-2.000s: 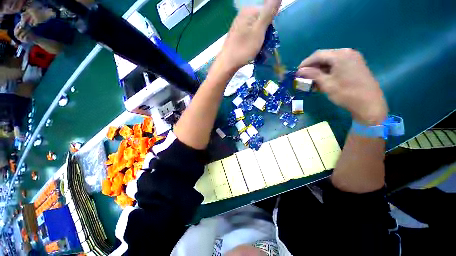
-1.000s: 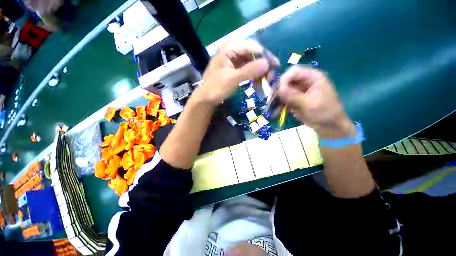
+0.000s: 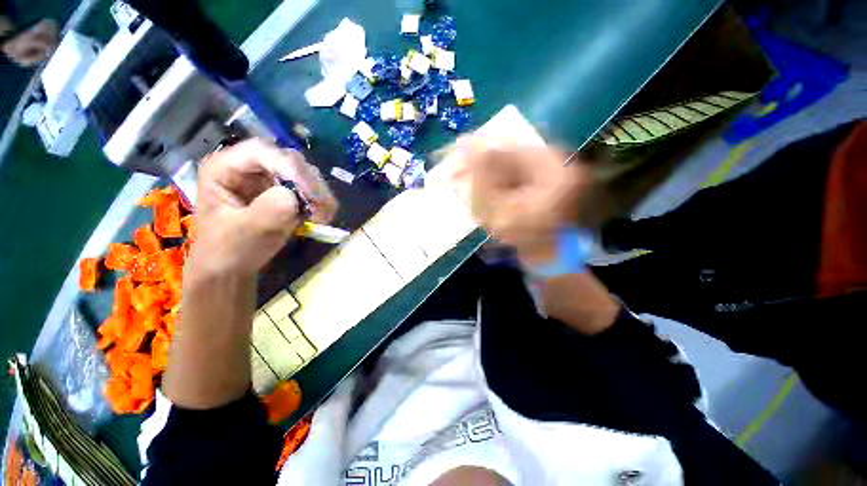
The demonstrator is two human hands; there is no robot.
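Observation:
My left hand [image 3: 252, 195] is in front of the feeder, its fingers closed on a small dark circuit board. A white battery with a yellow edge [image 3: 325, 232] sticks out below the fingertips, over the strip's edge. My right hand [image 3: 523, 190] is blurred above the right end of the cream adhesive pad strip [image 3: 380, 252]; I cannot tell whether it holds anything. The strip lies along the bench's front edge, with dark dividing lines. Blue circuit boards with white batteries [image 3: 399, 110] lie scattered beyond it. Orange housings [image 3: 143, 304] are heaped at left.
The white feeder [image 3: 176, 114] stands at upper left, with a thick black cylinder [image 3: 195, 33] above it. Crumpled white paper [image 3: 340, 62] lies beside the boards. One orange housing [image 3: 282, 401] sits near the front edge. A clear bag [image 3: 76, 351] and stacked pad sheets [image 3: 71, 437] are at left.
The camera view has turned and shifted. My hands, close together one second ago, are now apart: left near the feeder with the board and battery, right over the strip's far end.

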